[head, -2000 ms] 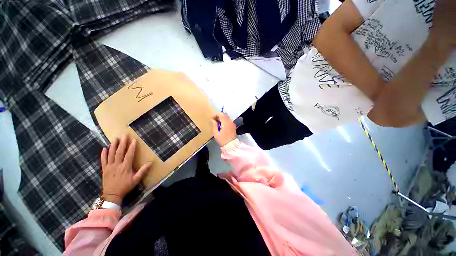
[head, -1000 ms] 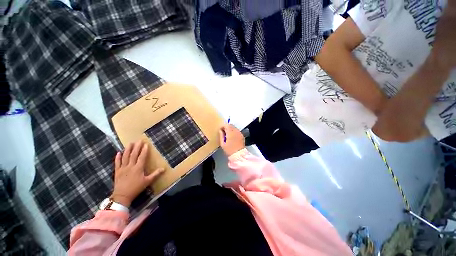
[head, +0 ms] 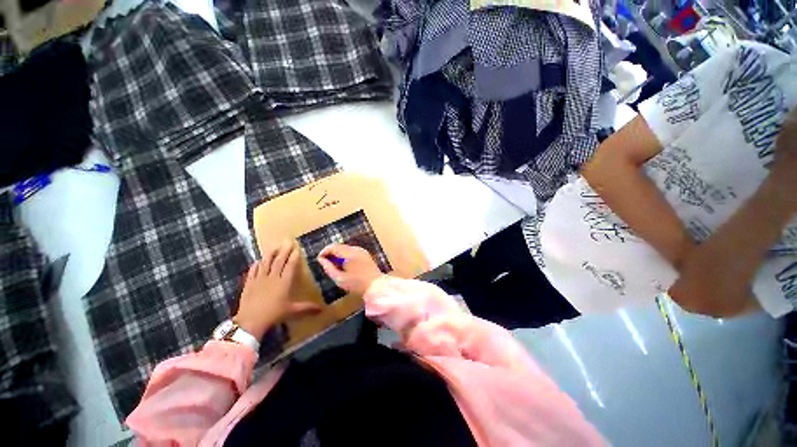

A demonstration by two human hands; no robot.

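A brown card template (head: 391, 209) with a square window lies on a plaid cut panel (head: 278, 157) at the table's near edge. Plaid cloth shows through the window. My left hand (head: 273, 292) lies flat with fingers spread on the template's left side, holding nothing. My right hand (head: 349, 267) is over the window and grips a small blue-purple pen (head: 337, 260). The pen's tip is hidden by the fingers.
More plaid panels (head: 166, 253) lie left and in stacks behind. Blue pens (head: 35, 187) lie far left beside black cut pieces (head: 45, 109). A small-check bundle (head: 507, 87) is behind right. A person in a white printed shirt (head: 612, 236) stands at the right.
My right hand with the pen has moved from the template's right edge to inside its window. My left hand stays on the template. The view has shifted, showing more of the table's far side.
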